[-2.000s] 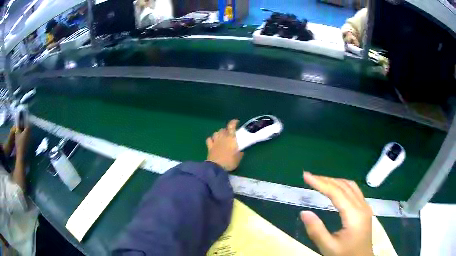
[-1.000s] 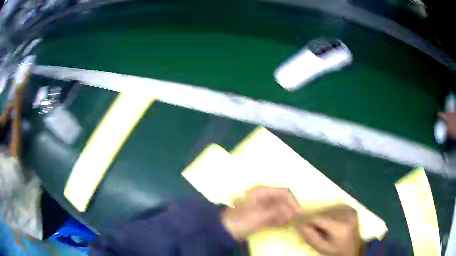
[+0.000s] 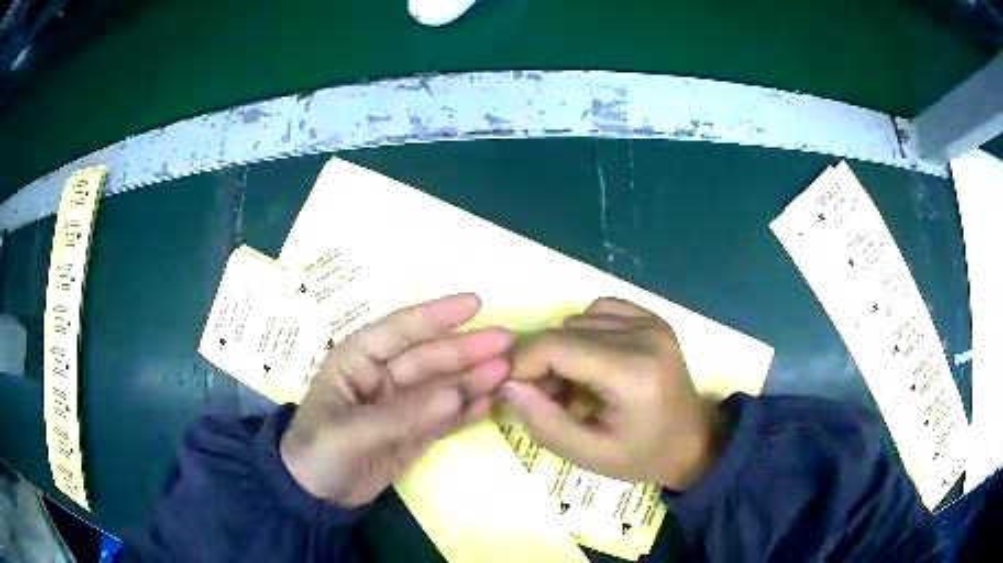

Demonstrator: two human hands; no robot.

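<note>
My left hand (image 3: 396,396) is over the paper pile, palm up, fingers extended and slightly apart. My right hand (image 3: 616,390) is curled, its thumb and fingertips close to my left fingertips. I cannot tell whether a clear label is between them. Below lie a label sheet (image 3: 248,319) with rows of small black print, a plain yellow release liner (image 3: 473,495) and a large white sheet (image 3: 440,225). More printed label sheet (image 3: 599,511) shows under my right hand. The hands hide the middle of the pile.
A narrow left label strip (image 3: 68,330) and a wider right label strip (image 3: 880,319) flank the pile. A scuffed whitish rail (image 3: 440,110) separates the worktop from the green belt (image 3: 616,39). A white device (image 3: 440,9) is cut off at the top edge. A grey post (image 3: 968,116) stands right.
My left hand has left the device on the belt, and both hands have come together over the papers. The view has tilted down. My left hand's fingers are more extended than one second ago.
</note>
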